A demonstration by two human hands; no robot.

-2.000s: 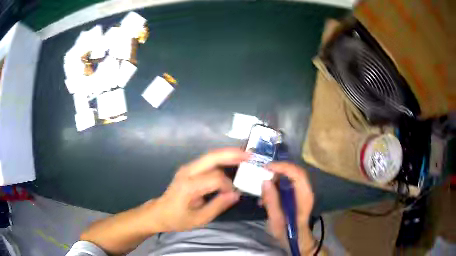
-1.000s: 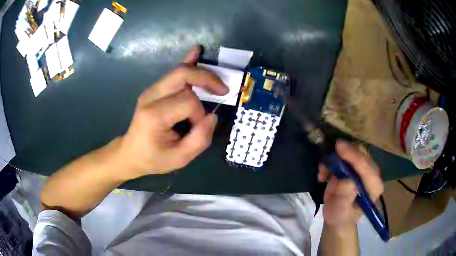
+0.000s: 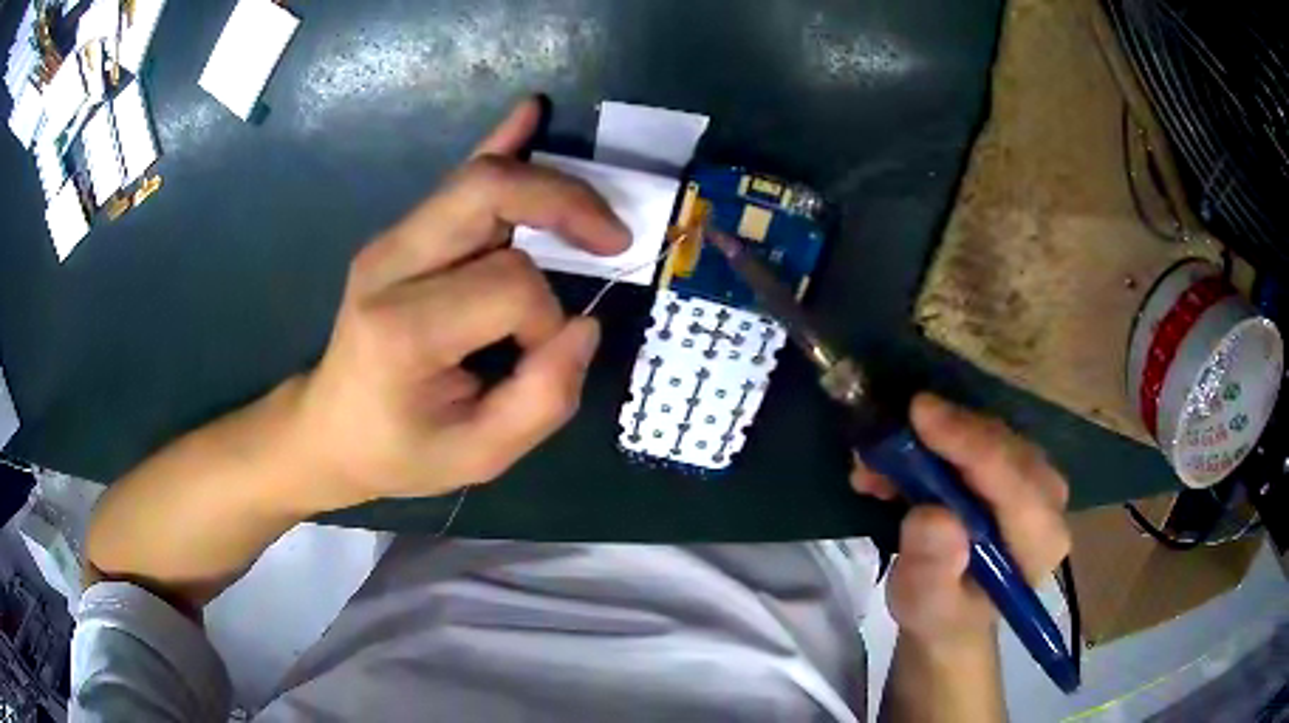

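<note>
A blue phone circuit board point(image 3: 775, 240) lies on the dark green mat, its lower half covered by a white dotted keypad sheet point(image 3: 703, 381). A white LCD module point(image 3: 639, 206) lies against its left side, its orange flex cable point(image 3: 689, 243) on the board's edge. My left hand point(image 3: 460, 311) rests a fingertip on the LCD and pinches thin solder wire point(image 3: 618, 283) that reaches the flex cable. My right hand point(image 3: 975, 516) holds the dark blue soldering iron point(image 3: 975, 537), its tip at the flex cable. A white flap point(image 3: 650, 134) shows above the LCD.
A pile of loose LCD modules point(image 3: 88, 106) lies at the upper left, with a single LCD point(image 3: 249, 57) beside it. At the right are a brown cardboard mat point(image 3: 1039, 212), a red and white solder spool point(image 3: 1219, 389) and a black fan point(image 3: 1216, 99).
Since a second ago, the iron has moved left and up onto the flex cable, and the wire now reaches it. Earlier, both hands held the board and LCD, which then lay white side up.
</note>
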